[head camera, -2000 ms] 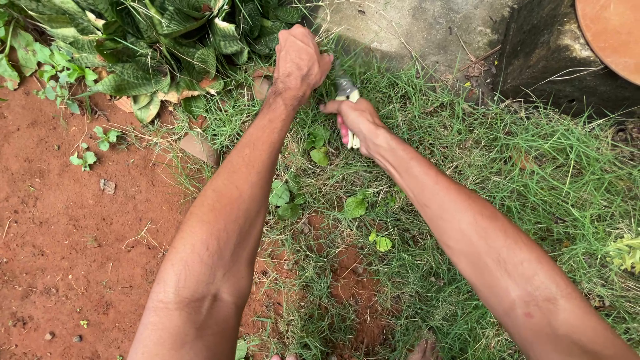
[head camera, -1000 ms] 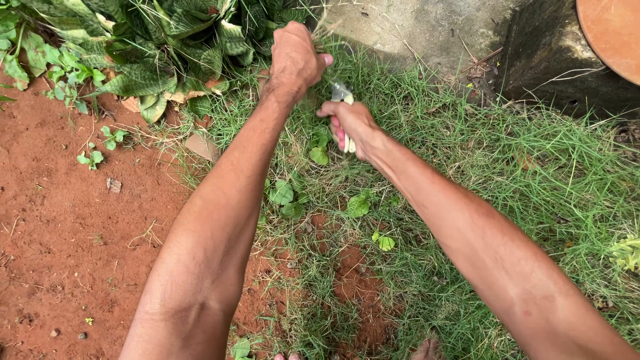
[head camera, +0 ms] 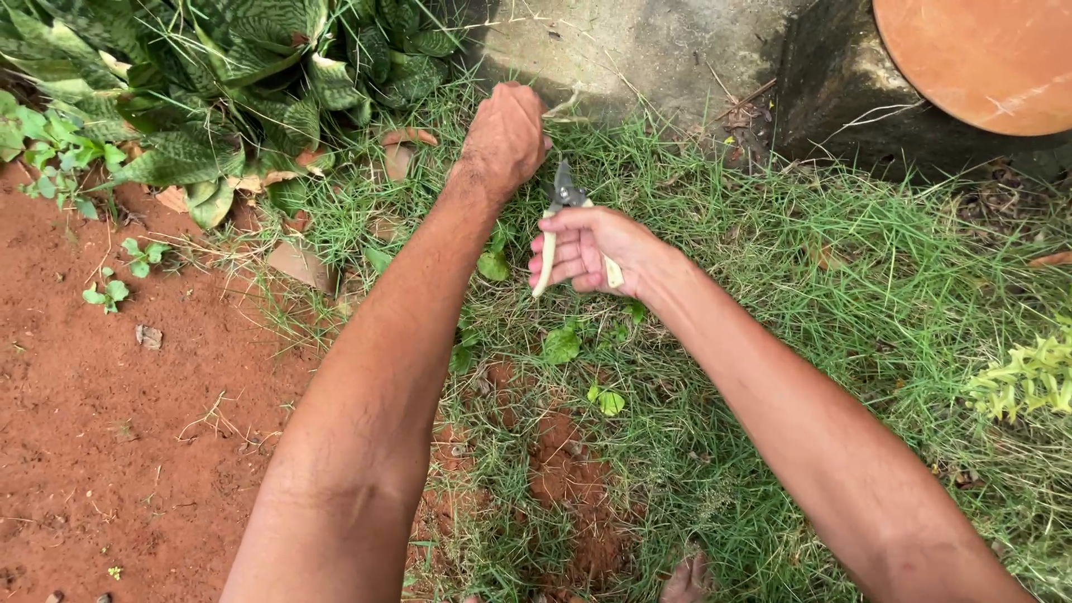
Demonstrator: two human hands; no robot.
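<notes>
My right hand (head camera: pixel 599 247) holds hand pruners (head camera: pixel 565 197) with pale cream handles, one on each side of the fingers. The handles are spread, and the grey metal blades point up toward my left hand (head camera: pixel 509 130). That left hand is curled, back upward, over the grass (head camera: pixel 737 243) by the concrete edge; a pale, dry stem tip (head camera: pixel 569 105) shows just right of its knuckles. Whether the fingers grip that stem or some grass is hidden. The blade tips lie a little below and right of the left hand, apart from it.
Broad-leaved mottled plants (head camera: pixel 226 92) grow at the upper left, over bare red soil (head camera: pixel 151 435). A concrete slab (head camera: pixel 670 50) and a dark block (head camera: pixel 871 109) under a round terracotta disc (head camera: pixel 988 59) border the grass. A broken tile piece (head camera: pixel 301 266) lies left of my left forearm. Bare toes (head camera: pixel 687 578) show below.
The pruner handles have spread apart in my right hand, whose fingers have loosened and turned palm side into view. My left hand stays near the same spot by the slab.
</notes>
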